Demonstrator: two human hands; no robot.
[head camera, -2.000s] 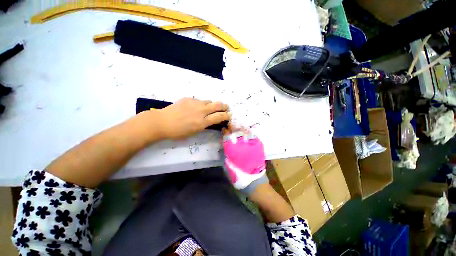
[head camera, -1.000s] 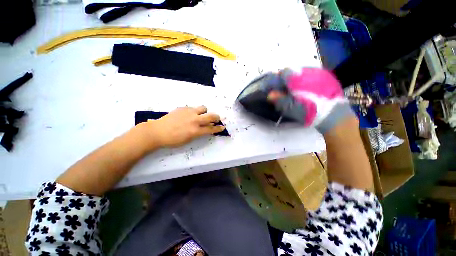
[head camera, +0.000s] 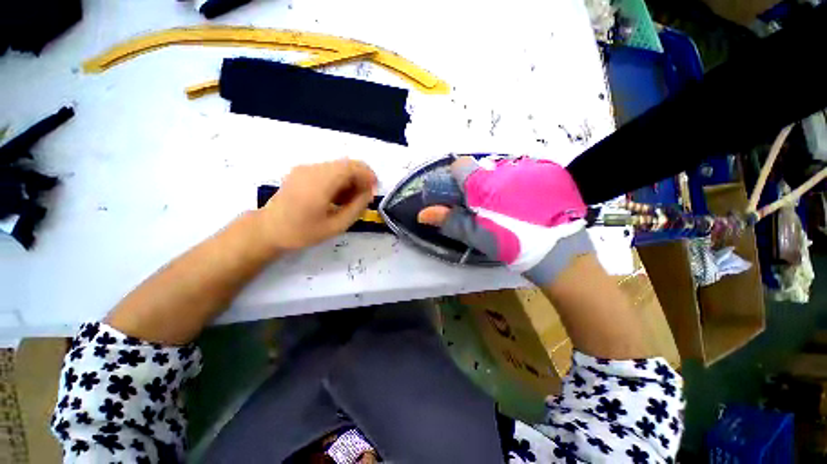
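A narrow black fabric strip (head camera: 265, 196) lies near the table's front edge, with a short yellow template (head camera: 370, 217) showing on it. My bare left hand (head camera: 319, 204) is curled over the strip's left and middle part; its fingertips are partly hidden. My right hand (head camera: 512, 210), in a pink, white and grey half-finger glove, is closed on the steam iron (head camera: 413, 217). The iron's tip is at the strip beside the template, and its body covers the strip's right end. A wider black piece (head camera: 316, 100) lies flat beyond my hands.
A long curved yellow template (head camera: 209, 36) and a thin straight one (head camera: 201, 90) lie beyond the wide piece. Loose black pieces (head camera: 27, 190) lie at the left. The iron's patterned cord (head camera: 671, 221) runs right. Cardboard boxes (head camera: 733, 299) and a blue bin (head camera: 748, 435) stand off the table.
My right hand took hold of the parked iron and brought it left onto the strip's right end. My left hand stayed over the strip, and its fingers are now more curled.
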